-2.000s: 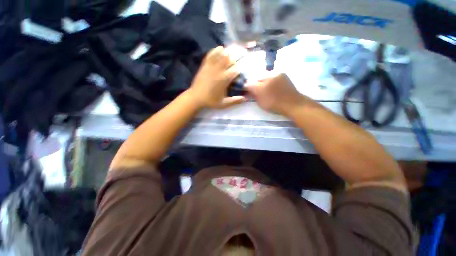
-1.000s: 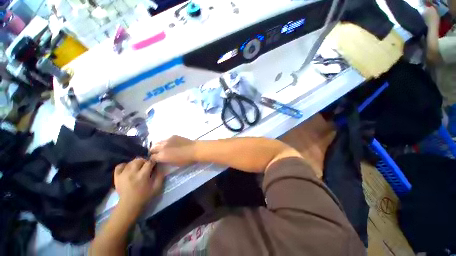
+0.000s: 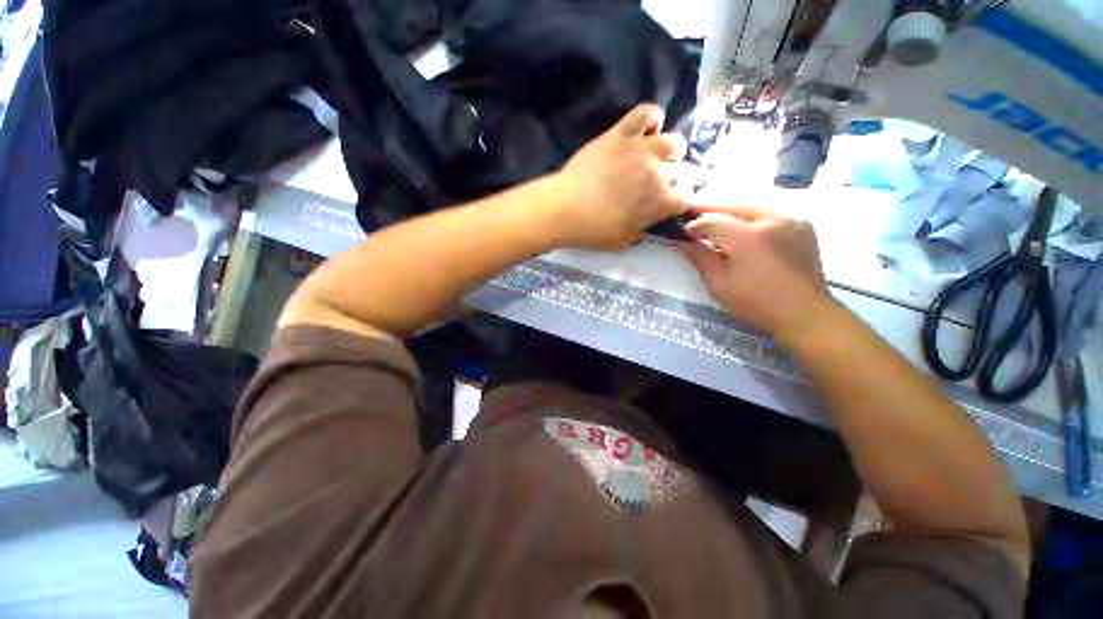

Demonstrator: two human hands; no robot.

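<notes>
A black garment [image 3: 544,85] lies left of the needle area, and its near end runs to my fingertips. My left hand [image 3: 623,181] is on the black cloth, fingers bent. My right hand [image 3: 756,260] pinches a small dark edge of it. Both hands are nearly touching, just in front of the presser foot area [image 3: 756,103] of the white sewing machine [image 3: 956,85]. The exact fold between the fingers is hidden.
Black shears [image 3: 998,314] and a blue-handled tool [image 3: 1074,423] lie at the right. Light grey-blue cloth pieces [image 3: 919,194] lie right of the needle. A measuring tape [image 3: 629,320] runs along the table's front edge. More black cloth [image 3: 157,97] is heaped at the left.
The view has swung back left from the machine's right end. Both hands stay together at the cloth edge near the needle; the left hand's fingers now lie closer to the needle area.
</notes>
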